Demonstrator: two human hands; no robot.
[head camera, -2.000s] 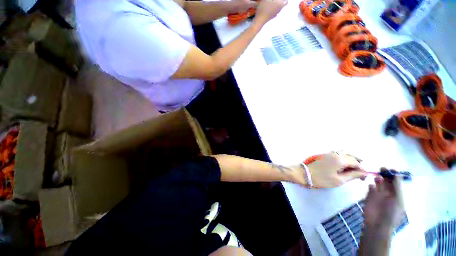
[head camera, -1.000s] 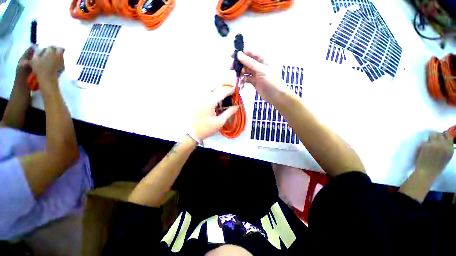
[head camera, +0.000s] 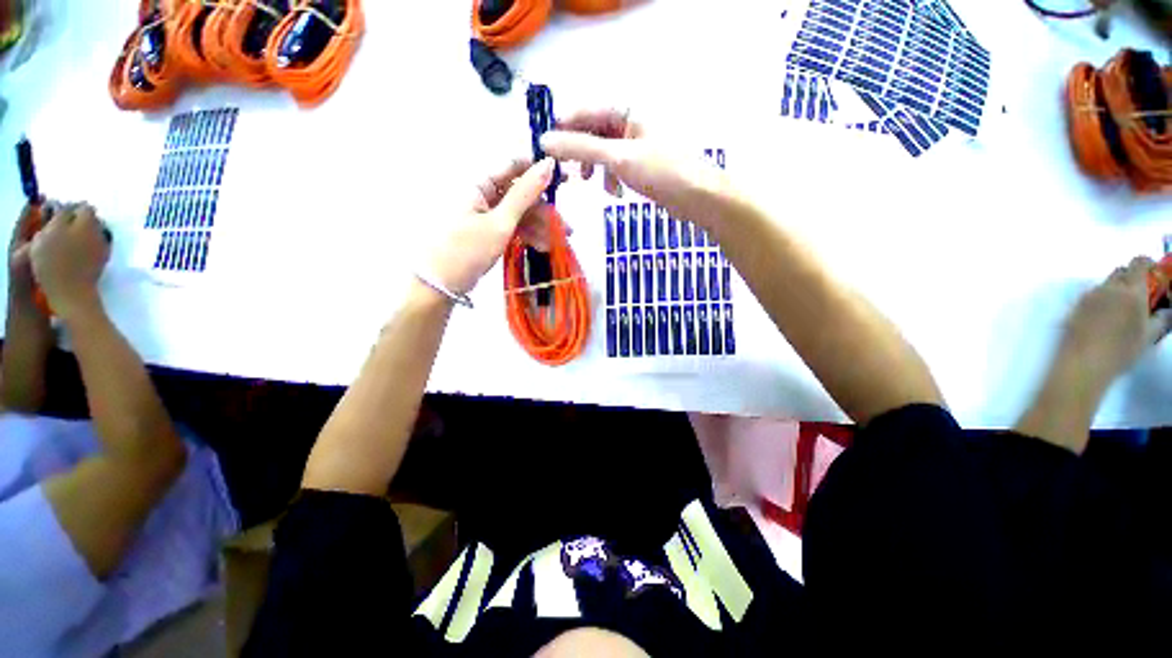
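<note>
An orange cord coil (head camera: 549, 315) with a thin tan band across it lies on the white table in front of me, a black connector in its middle. A black plug (head camera: 540, 113) points away from me above the coil. My left hand (head camera: 499, 221) grips the cord end just below the plug, between thumb and fingers. My right hand (head camera: 620, 154) has its fingers on the plug's right side. Whether a label is on a fingertip is too small to tell. A label sheet (head camera: 668, 283) of black rectangles lies right of the coil, with gaps along its top.
Piled coils (head camera: 244, 45) lie at the far left, and a black connector (head camera: 490, 67) sticks out of others at the far middle. Spare label sheets (head camera: 887, 64) overlap at the far right, with more coils (head camera: 1125, 122) beyond. Co-workers' hands (head camera: 64, 251) show at both sides. A red stool (head camera: 816, 469) stands below.
My left hand has moved up from the coil to the cord by the plug. My right hand has shifted its fingers to the plug's side. The view has shifted a little.
</note>
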